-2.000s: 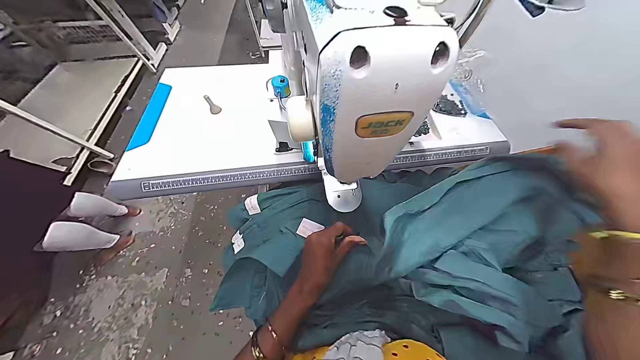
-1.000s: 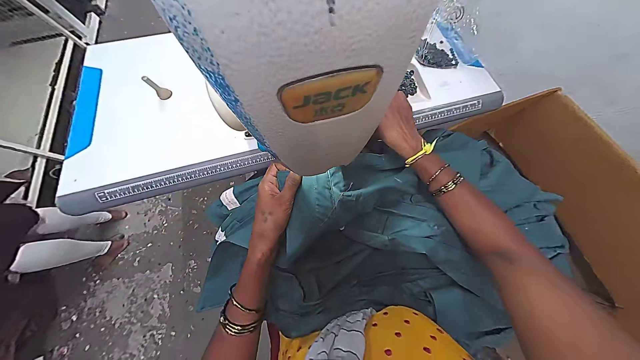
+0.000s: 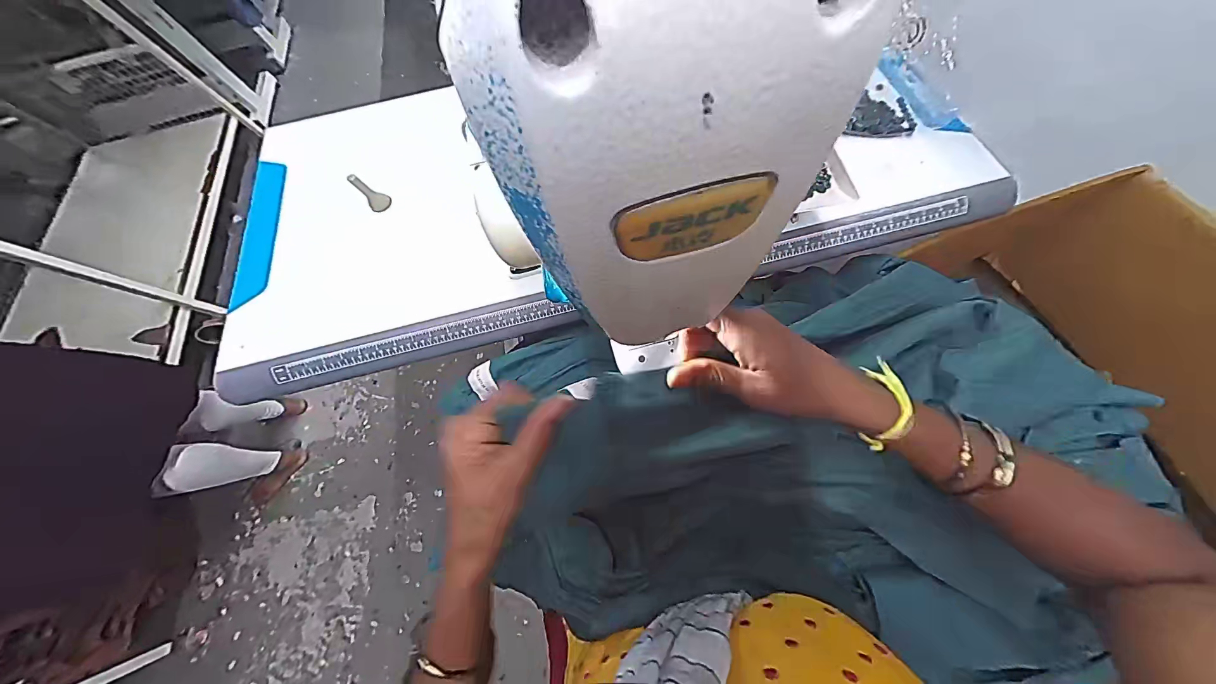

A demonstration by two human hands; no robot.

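Observation:
Teal cloth garments (image 3: 722, 456) lie heaped across my lap, below the white head of a Jack sewing machine (image 3: 665, 123). My left hand (image 3: 489, 456), slightly blurred, grips an edge of the teal cloth between thumb and fingers, left of the machine head. Just under the head's lower tip, my right hand (image 3: 760, 366) pinches the same cloth close to a small metal plate (image 3: 648, 356). The needle area is hidden behind the machine head.
A white machine table (image 3: 380, 266) with a ruler strip along its front bears a small spoon-like tool (image 3: 370, 194) and dark buttons (image 3: 879, 116). A cardboard box (image 3: 1092, 256) stands at right. A person's legs (image 3: 223, 465) and a metal rack (image 3: 142, 190) are at left.
My right hand has come back from beside the dark buttons to the cloth under the machine head. My left hand has moved leftward, away from the head, with cloth in it.

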